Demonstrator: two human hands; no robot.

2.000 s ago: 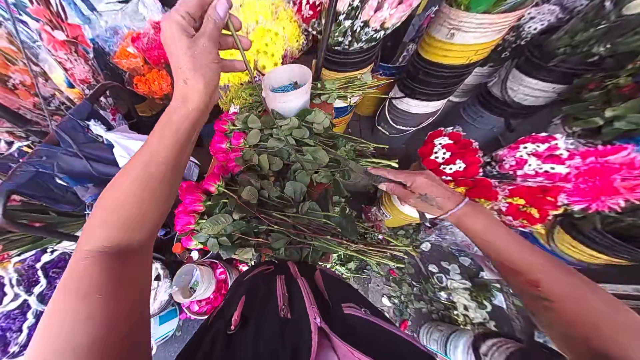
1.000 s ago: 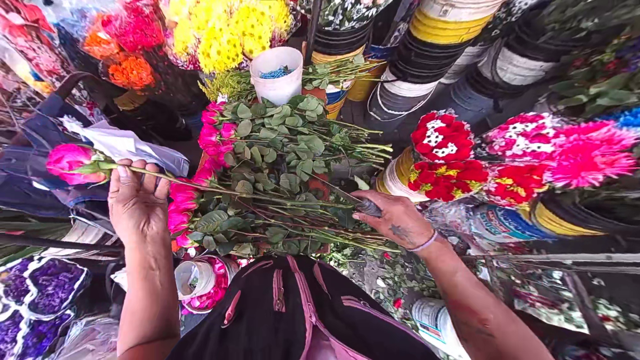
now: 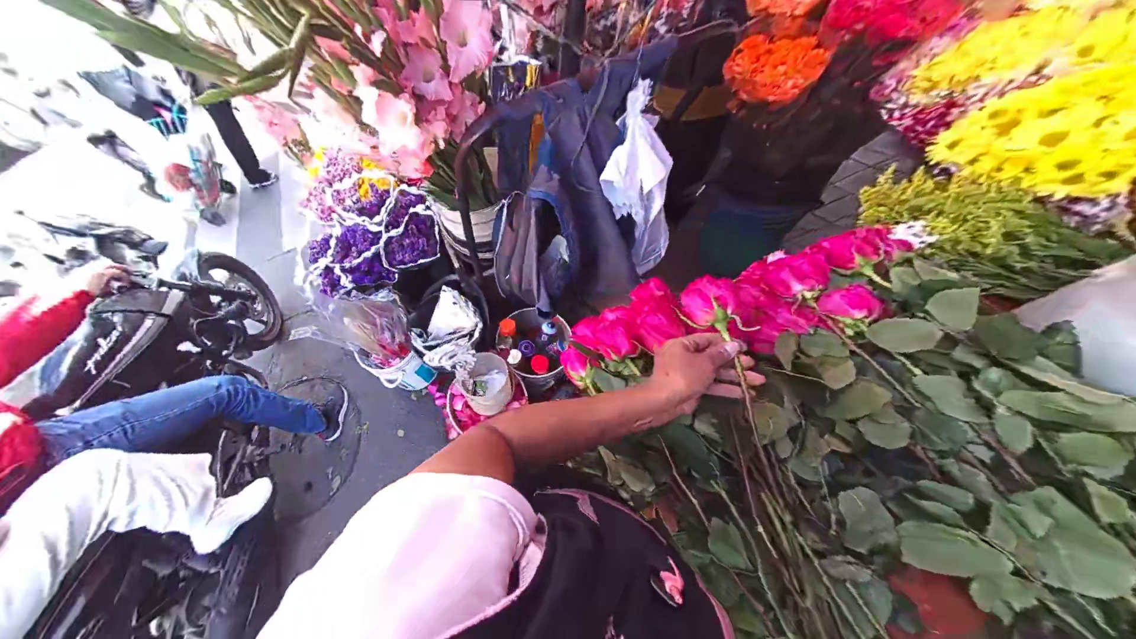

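My left hand (image 3: 706, 368) pinches the stem of a pink rose (image 3: 709, 302) just below its bloom, thumb and fingers around it. The bloom lies among a row of pink roses (image 3: 785, 277), whose heads point away from me. Their long stems and green leaves (image 3: 954, 546) spread over the lower right, with the held stem running down across them. My right hand is outside the view. Left of the roses stand a bucket of bottles (image 3: 539, 342) and a small white plastic cup (image 3: 488, 383) above pink petals.
At the left, people sit on motorcycles (image 3: 200, 311) on the street. Purple flowers (image 3: 383, 232), pink gladioli (image 3: 426, 80), a dark blue cloth bag (image 3: 577, 195) and a white plastic bag (image 3: 641, 177) stand or hang behind. Yellow daisies (image 3: 1056, 133) fill the upper right.
The view has swung far to the left. My left hand was empty at first, then held a pink rose out at the left; now that hand is at the row of blooms. My right hand has left view.
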